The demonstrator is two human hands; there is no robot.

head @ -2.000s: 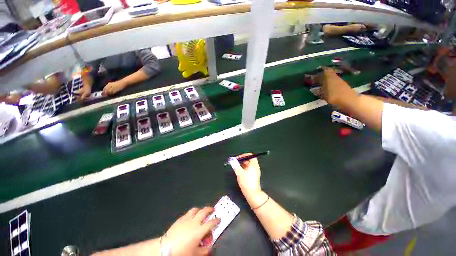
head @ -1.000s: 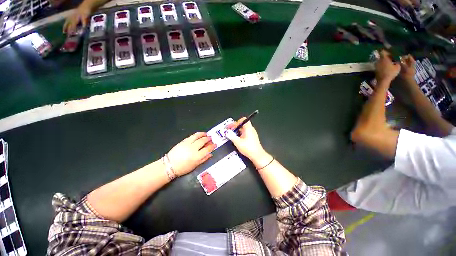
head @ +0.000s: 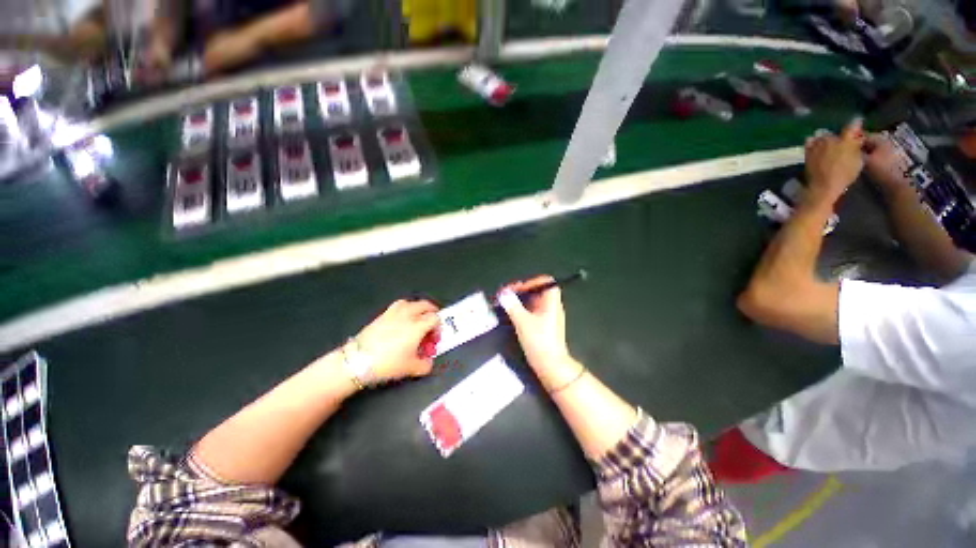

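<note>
A white product unit with a red end and dark print (head: 467, 322) is over the dark green bench in front of me. My left hand (head: 403, 339) grips its left, red end. My right hand (head: 535, 319) holds a thin black pen-like tool (head: 559, 284) beside the unit's right end, the tool pointing up and right. Whether its fingers touch the unit I cannot tell. A second white unit with a red end (head: 472, 407) lies on the bench just below, tilted up to the right.
Beyond the pale rail (head: 417, 238), a clear tray (head: 428, 177) of several units lies on the green belt. A post (head: 610, 107) rises from the rail. Label sheets (head: 30, 455) lie far left. A worker's arm (head: 792, 252) is at right.
Since one second ago my right hand has drawn back from the unit's face to its right end. The earliest frame shows one unit under my left hand; now two units are in front of me.
</note>
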